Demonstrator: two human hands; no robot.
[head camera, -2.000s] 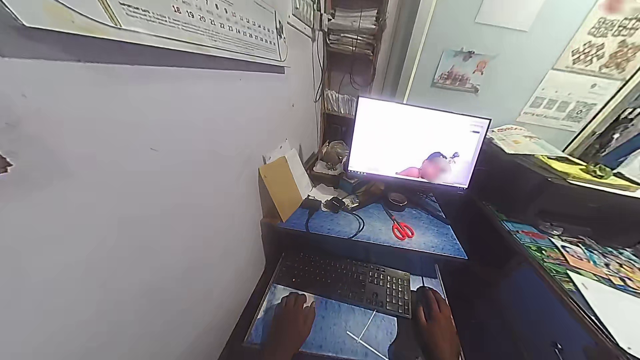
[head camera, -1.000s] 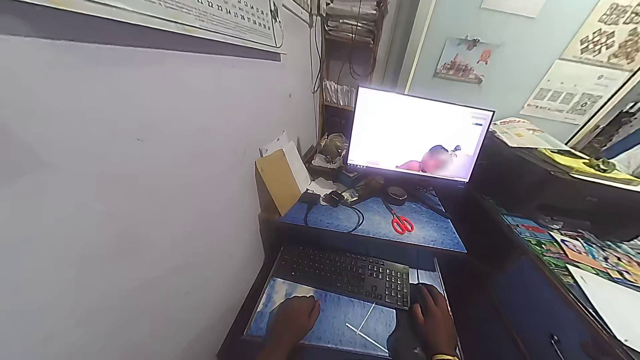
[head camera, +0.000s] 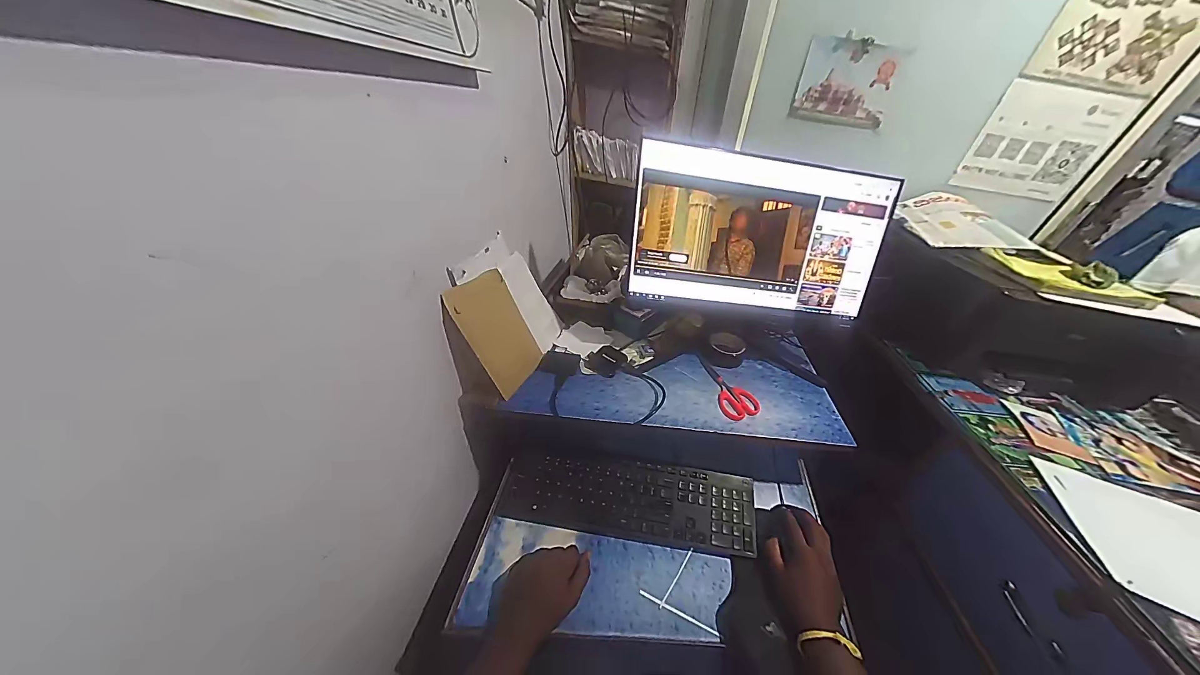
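Note:
My right hand, with a yellow band at the wrist, rests over a dark computer mouse on a black mouse pad. Curled on the blue keyboard tray lies my left hand, just below a black keyboard, with no object visible in it. Its fingertips are mostly hidden. Above the tray, a lit monitor shows a video player with a column of thumbnails. Red-handled scissors lie on the blue desktop.
Black cables with an adapter, a roll of tape and a brown card occupy the upper desk. A wall borders the left side. At right are a cabinet with papers and a black printer. Part of a person shows at the far right.
The monitor has switched from a mostly white picture to a video page with thumbnails. My left hand, spread flatter two seconds ago, is now curled. My right hand remains at the mouse.

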